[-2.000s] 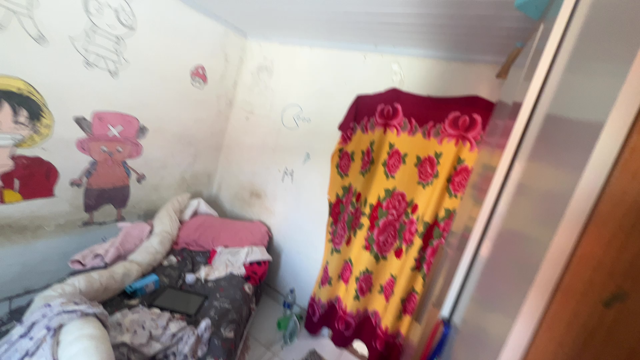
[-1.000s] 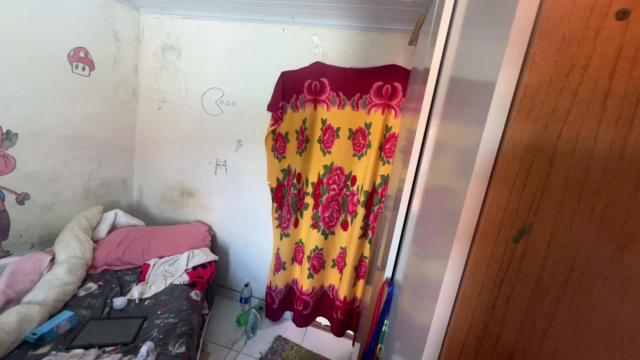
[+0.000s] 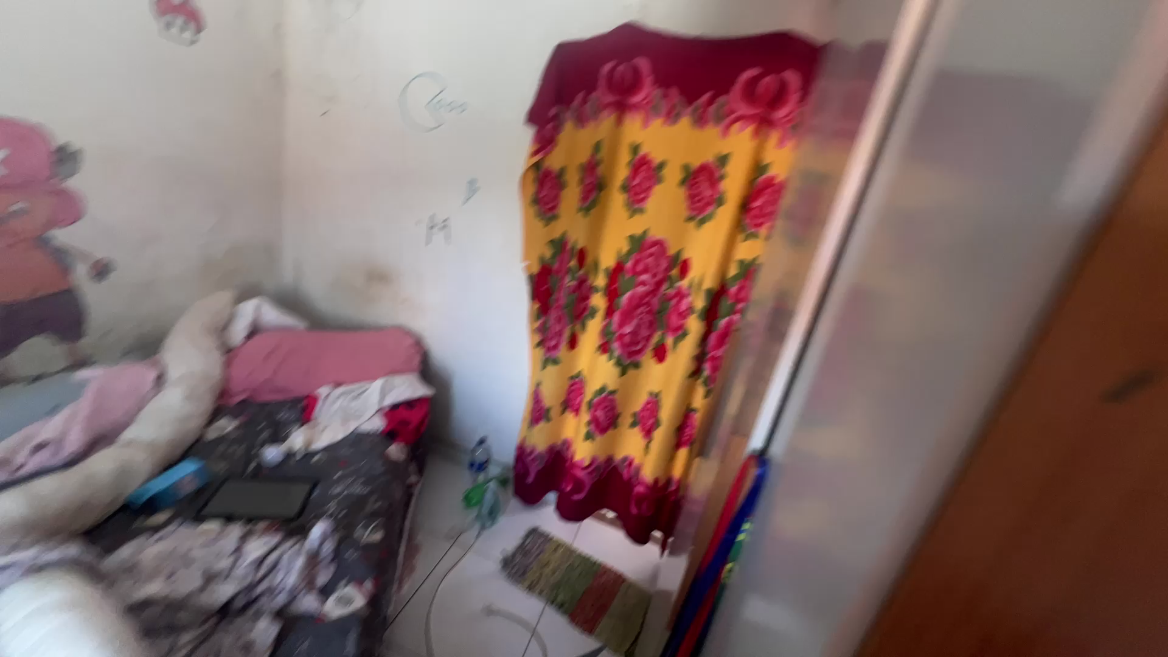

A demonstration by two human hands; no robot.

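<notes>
Neither of my hands shows in the head view. A bed with a dark patterned sheet stands at the lower left. On it lie a dark tablet-like device, a light blue packet, a pink pillow, a long cream cushion or rolled bedding, a white cloth and a crumpled patterned cloth. A yellow and crimson rose-patterned cloth hangs against the far wall. The picture is somewhat blurred.
A woven mat, a plastic bottle, a green object and a cable lie or stand on the tiled floor. A glossy panel with a metal edge and a brown wooden surface bound the right side. Coloured straps hang beside the panel.
The view has swung and tilted, with the floor mat showing more fully than one second ago. No object has plainly moved.
</notes>
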